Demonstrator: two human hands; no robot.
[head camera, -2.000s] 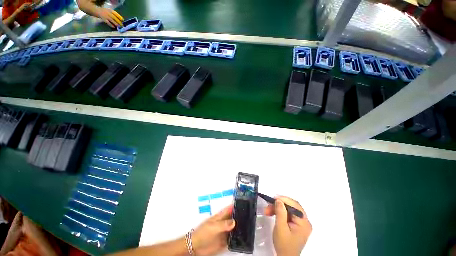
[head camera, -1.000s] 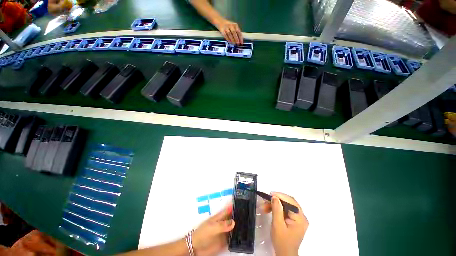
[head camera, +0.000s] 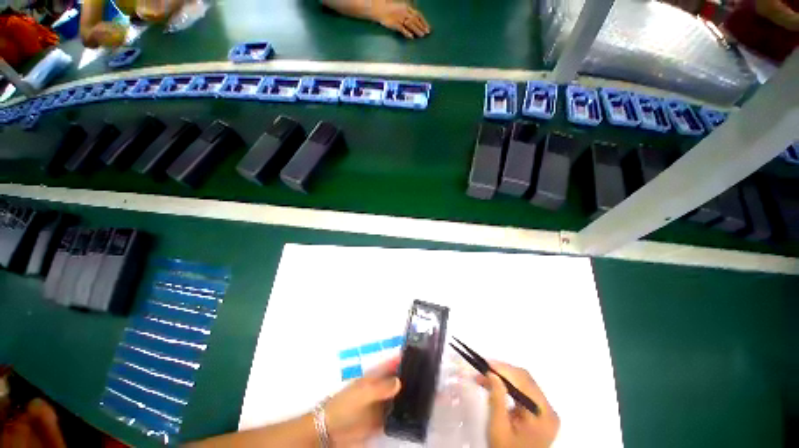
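My left hand (head camera: 359, 404) grips a black housing (head camera: 419, 372) by its left side and holds it over the white sheet (head camera: 324, 289), its recessed end away from me. My right hand (head camera: 523, 411) holds black tweezers (head camera: 495, 376) like a pen, just right of the housing. The tweezer tips are apart from each other and clear of the housing; I see no film between them. Small blue film pieces (head camera: 372, 347) lie on the sheet left of the housing. A faint clear liner (head camera: 460, 402) shows between my hands.
Spare film strips (head camera: 166, 341) and waiting housings (head camera: 92, 267) stand or lie at left. The belt (head camera: 394, 166) carries black housings (head camera: 311, 157) and blue frames (head camera: 320, 88). A white post (head camera: 692, 166) slants at right. Other people's hands (head camera: 394, 16) show across the belt.
The tweezers have come out of the housing's end and moved right, tips apart. The housing tilts slightly. Belt items have shifted left. The other worker's hand has left the frames.
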